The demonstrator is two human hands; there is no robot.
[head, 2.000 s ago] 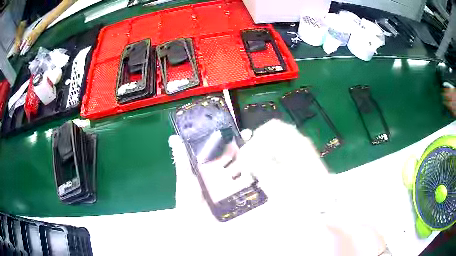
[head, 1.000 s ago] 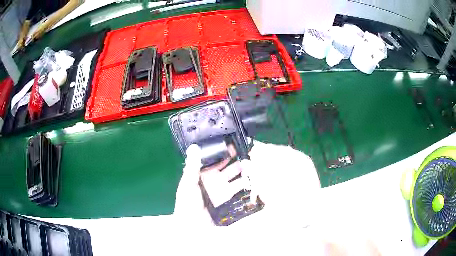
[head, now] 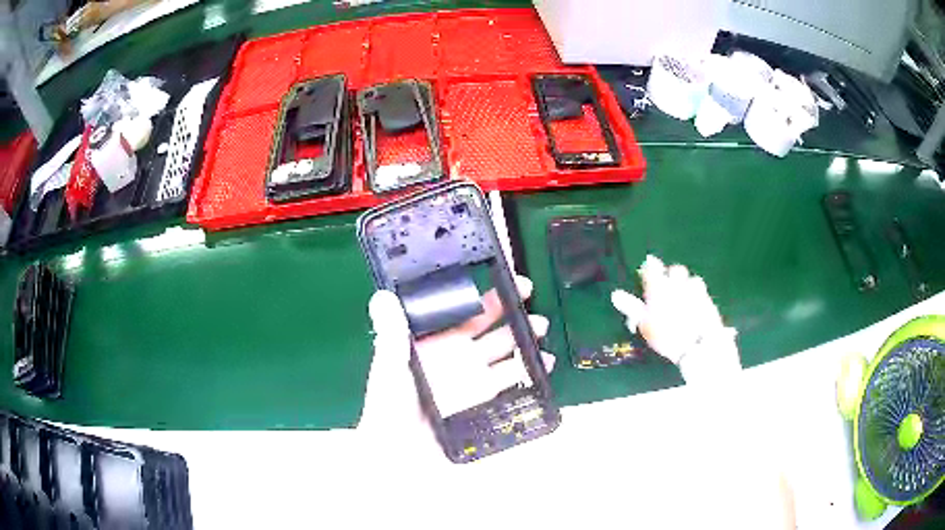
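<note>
My left hand (head: pixel 389 362), washed out by glare, holds a small stack of phone middle frames (head: pixel 444 236), upper end tilted left, above the white ledge. Its fingers show through the frame opening and past the right edge. My right hand (head: pixel 679 316) is above the belt with fingers apart, holding nothing visible. Its fingertips are close to the right edge of a single middle frame (head: pixel 586 248) lying on the green belt; whether they touch it I cannot tell.
A red tray (head: pixel 497 171) holds middle frames. A frame stack (head: pixel 41 331) stands far left on the green belt (head: pixel 207 342). Two single frames lie right. Blister trays (head: pixel 93 481) are lower left, a fan (head: pixel 907 414) right, white rolls (head: pixel 777 109) and a black parts tray (head: pixel 155 212) behind.
My right hand has moved right, off the held frames to the belt frame. The far-left stack and the belt frames have shifted; the stack moved left. My left hand still holds its frames.
</note>
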